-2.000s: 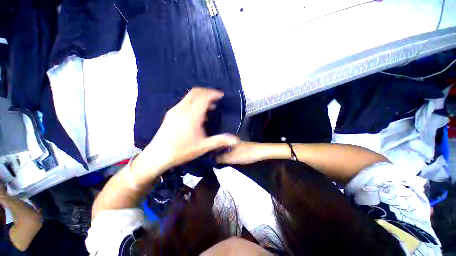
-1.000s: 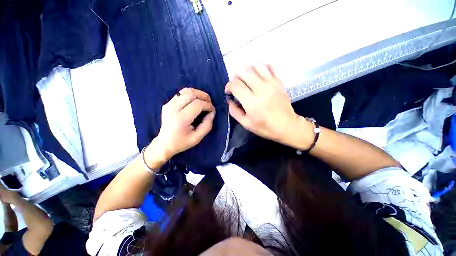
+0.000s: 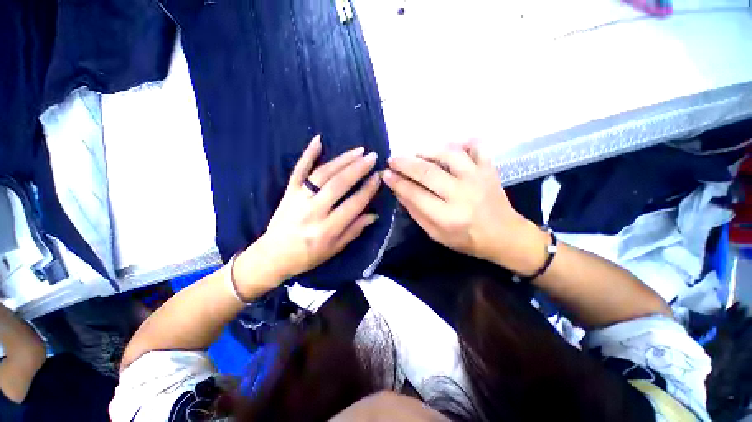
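A long dark navy garment panel [image 3: 280,91] lies over the table and hangs over its front edge towards my lap. My left hand [image 3: 317,210] lies on it with the fingers spread, fingertips near the panel's right edge. My right hand [image 3: 453,198] pinches that right edge between thumb and fingers, just beside my left fingertips. The panel's raw, whitish edge [image 3: 383,247] shows below my hands.
The white table [image 3: 495,74] has a measuring scale along its front edge. Dark navy pieces [image 3: 107,41] and white cloth [image 3: 78,148] lie at left. Navy and white scraps [image 3: 643,247] are below the table at right. Another person's arm [image 3: 16,354] shows at lower left.
My hands were crossed two seconds ago, then apart at the panel's right edge. Now my left fingers are straighter and both hands meet at that edge. A pink item shows at the top right.
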